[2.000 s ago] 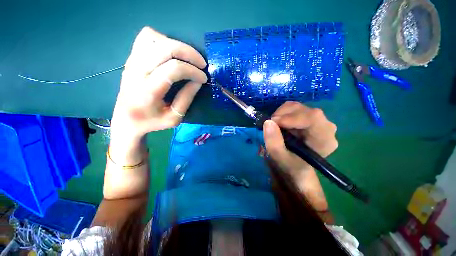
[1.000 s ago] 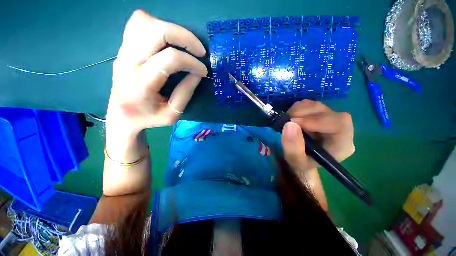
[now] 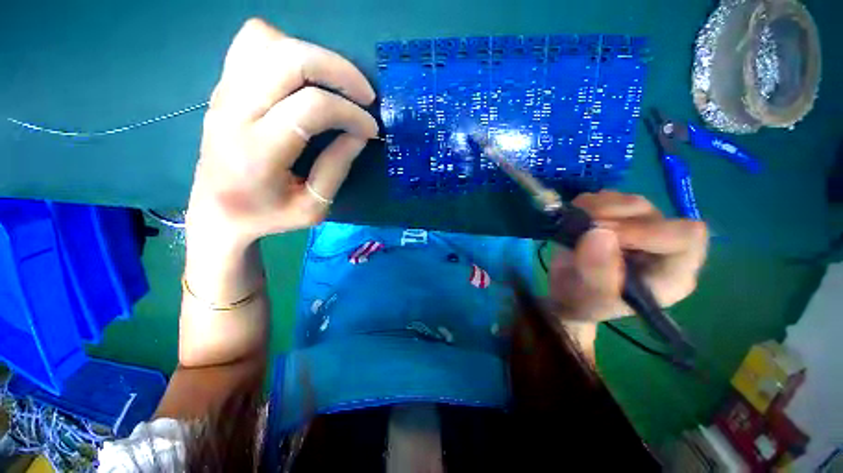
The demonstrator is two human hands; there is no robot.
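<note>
A blue circuit board panel lies on the dark green mat, with rows of small silver joints facing up. My left hand is at the panel's left edge and pinches thin solder wire, which trails off to the left; its short free end shows by the fingertips. My right hand holds a soldering iron, blurred, its tip over the middle of the panel. Whether the tip touches the panel cannot be told. Flush cutters with blue handles lie open right of the panel, partly behind my right hand.
A round rough-rimmed container with silvery bits stands at the upper right. Blue plastic bins are at the left, with white strands below them. Yellow and red boxes are at the lower right. A blue apron covers my lap.
The iron and my right hand have moved right, taking the tip from the panel's left edge to its middle. My left hand has shifted slightly left and still pinches the wire.
</note>
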